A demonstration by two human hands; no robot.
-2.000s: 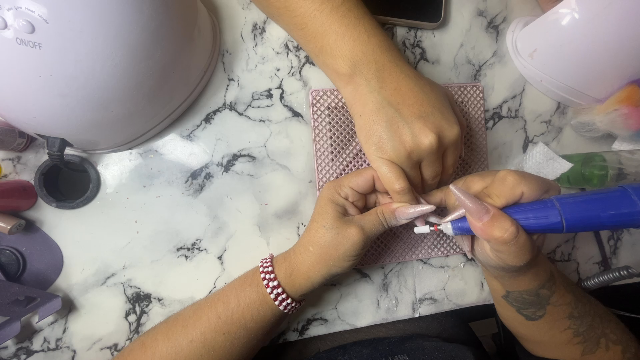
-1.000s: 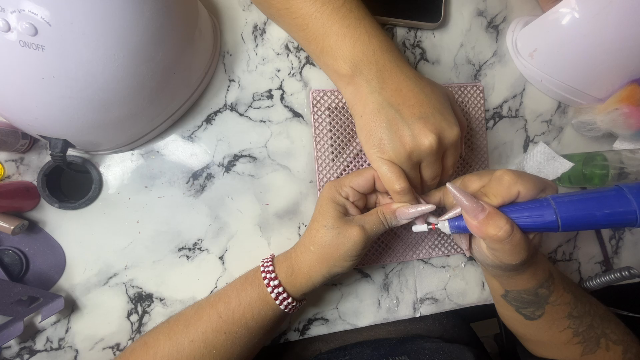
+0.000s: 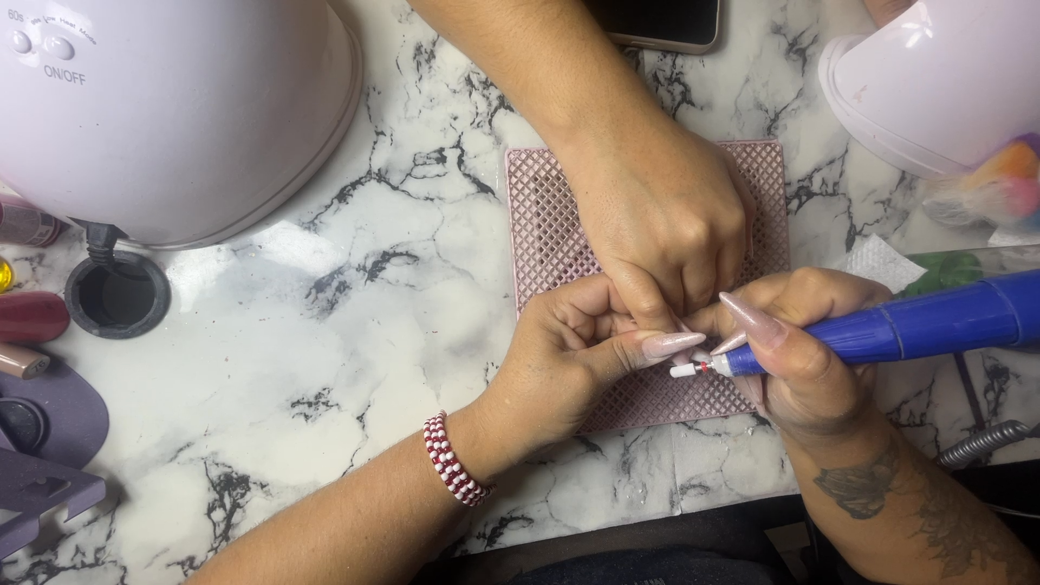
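Note:
My left hand [image 3: 561, 357], with a red and white beaded bracelet [image 3: 452, 460] at its wrist, grips a finger of another person's hand [image 3: 674, 211]. That hand reaches in from the top, knuckles up, over a pink lattice dust-collector grille [image 3: 552, 219]. In my right hand [image 3: 821, 366] is a blue electric nail drill [image 3: 918, 325], held like a pen. Its white bit [image 3: 682, 370] points left, just below my left thumbnail and close to the held finger. My fingers partly hide that fingertip, so contact with the bit cannot be told.
A large white nail lamp [image 3: 179, 114] stands at upper left, another [image 3: 942, 89] at upper right. A phone [image 3: 658, 20] lies at the top edge. Near the left edge are a black round desk grommet [image 3: 118, 294], polish bottles [image 3: 32, 317] and a purple holder [image 3: 61, 414]. A coiled cable [image 3: 983, 444] runs at right.

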